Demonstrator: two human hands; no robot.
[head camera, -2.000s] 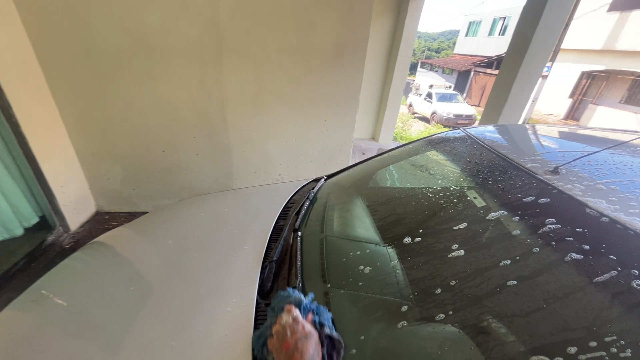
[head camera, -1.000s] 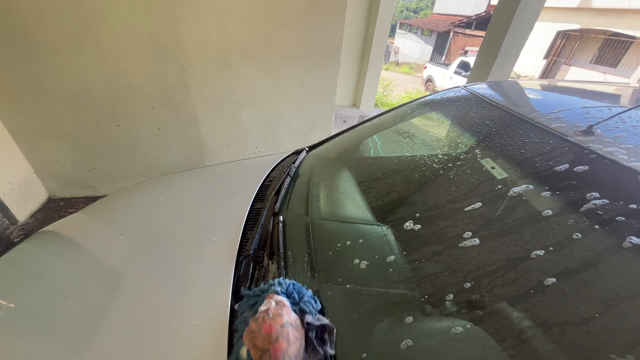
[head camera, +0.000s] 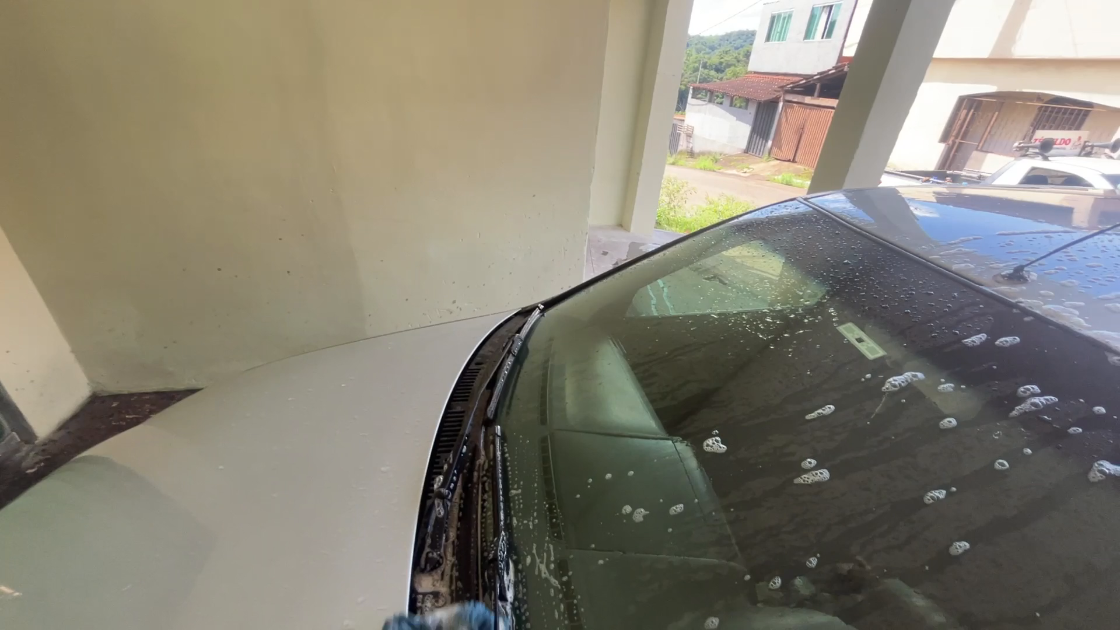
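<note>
At the bottom edge, the top of a blurred blue wash cloth (head camera: 442, 619) shows over the black cowl (head camera: 451, 547) at the base of the car's windshield. No hand can be made out clearly; whatever is on the cloth lies below the frame. The windshield (head camera: 647, 499) is wet, with drops and blobs of white foam on its right part. Wiper arms (head camera: 512, 363) lie along its lower edge, with suds near the closer one. The pale hood (head camera: 289, 472) bears a few small drops.
A plain wall (head camera: 306, 175) stands beyond the hood. The wet roof (head camera: 971, 232) carries an antenna (head camera: 1015, 274) at the right. Past a pillar (head camera: 875, 96) are a white vehicle (head camera: 1050, 172), a street and houses.
The hand on the blue cloth, seen at the cowl in both earlier frames, has gone out below the frame; only the cloth's top still shows. The view has shifted.
</note>
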